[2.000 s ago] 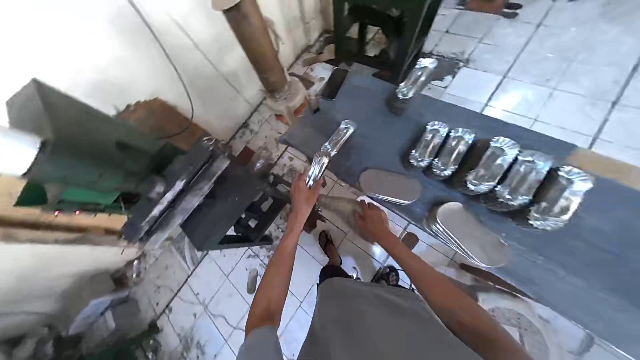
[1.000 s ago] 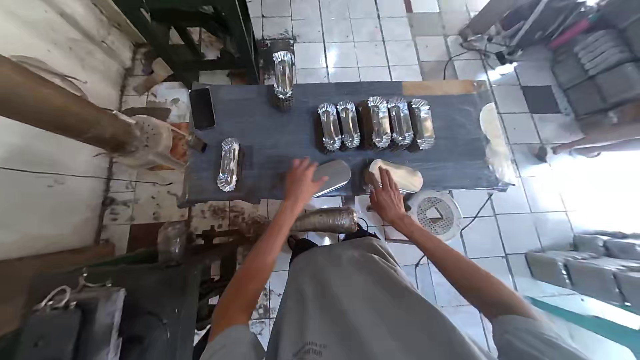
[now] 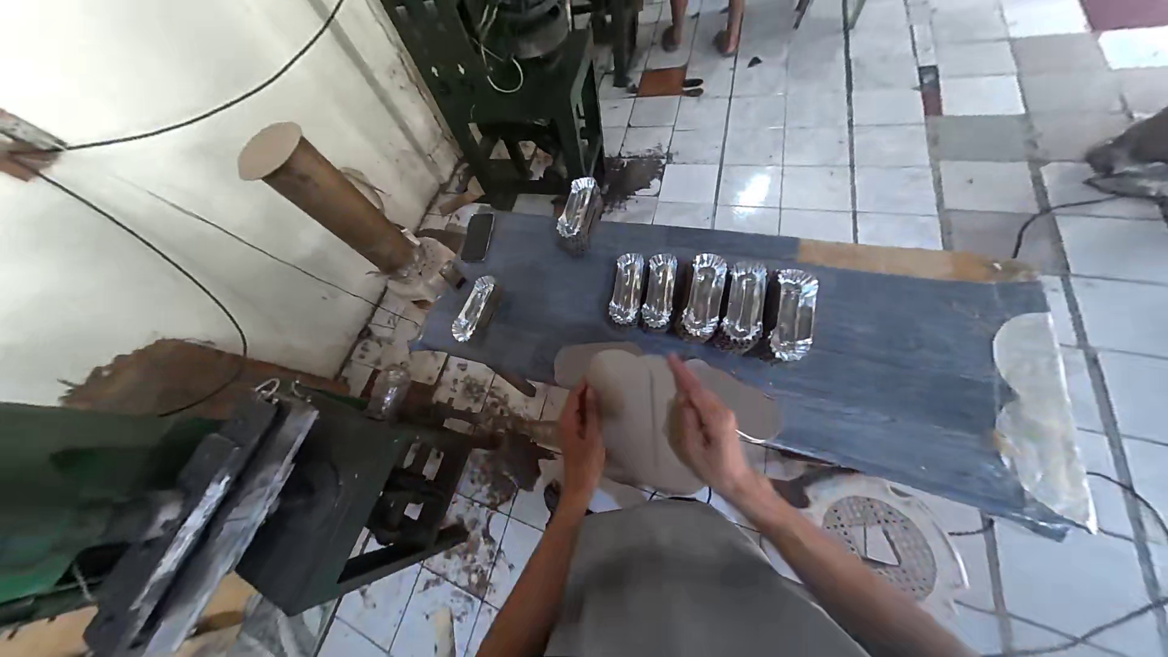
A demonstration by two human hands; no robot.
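My left hand (image 3: 581,438) and my right hand (image 3: 712,433) hold flat, round-ended grey-brown sheets (image 3: 634,424) between them, over the table's near edge. The sheets' material cannot be told. Another such sheet (image 3: 568,363) lies at the edge behind my left hand, and more (image 3: 744,401) lie beside my right hand. Beyond them stand several stacks of crimped foil trays in a row, among them one tray (image 3: 703,297) and one at the row's right end (image 3: 794,315). Single foil stacks stand at the back (image 3: 578,214) and at the left (image 3: 474,308).
A blue-grey table (image 3: 899,365) carries a dark phone (image 3: 477,237) at its far left corner. A metal machine (image 3: 210,511) stands at the left, a brown column (image 3: 338,201) by the wall. A round plastic stool (image 3: 881,538) is below right. Another person's feet (image 3: 725,41) show at the back.
My hands were apart, each at the sheets on the table; now they hold sheets together before me. The foil piece held by my left hand at first stands on the table's left. The view has swung.
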